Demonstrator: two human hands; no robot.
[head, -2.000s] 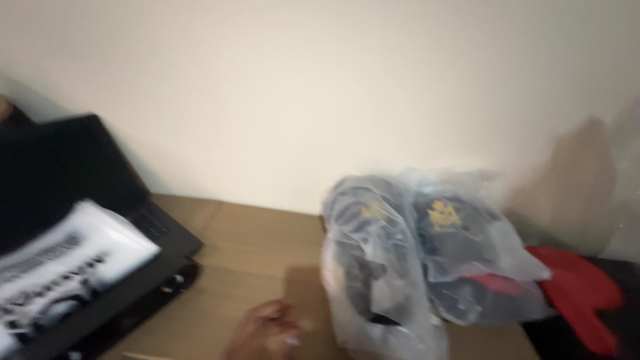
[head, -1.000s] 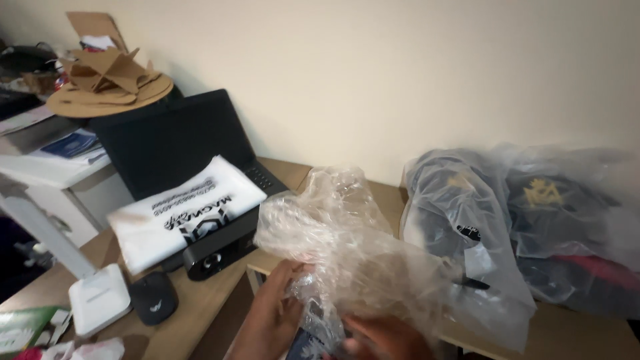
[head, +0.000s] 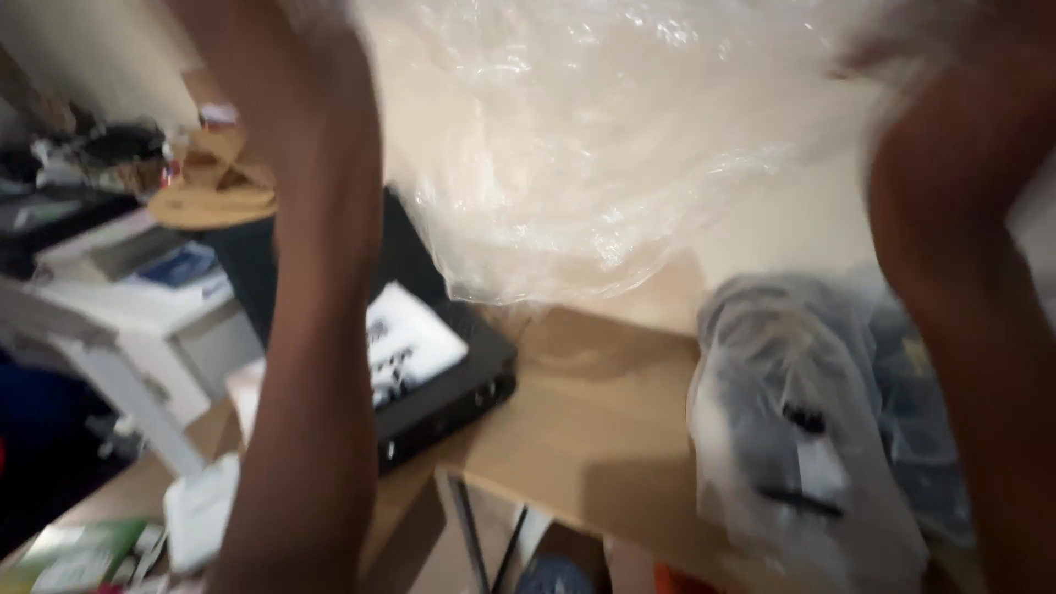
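Note:
A clear plastic bag (head: 569, 165) is spread out high in the view between my raised arms. My left hand (head: 305, 25) is at the upper left by the bag's edge, blurred and partly cut off, so its fingers cannot be made out. At the upper right, my right hand (head: 949, 66) is beside the bag's other edge, also blurred. Below, on the wooden desk (head: 602, 437), a dark cap in a translucent bag (head: 784, 396) lies near my right forearm, with another bagged item (head: 916, 412) partly behind that arm.
A black laptop (head: 421, 247) stands open at the left, with a printed white packet (head: 417, 338) on it. A white stand (head: 202, 511) and a green package (head: 74, 553) are at the lower left. Cardboard pieces (head: 214, 190) lie farther back.
Both hands have risen from low in the view to its top. The crumpled clear plastic, earlier bunched over the desk, is now raised and spread out.

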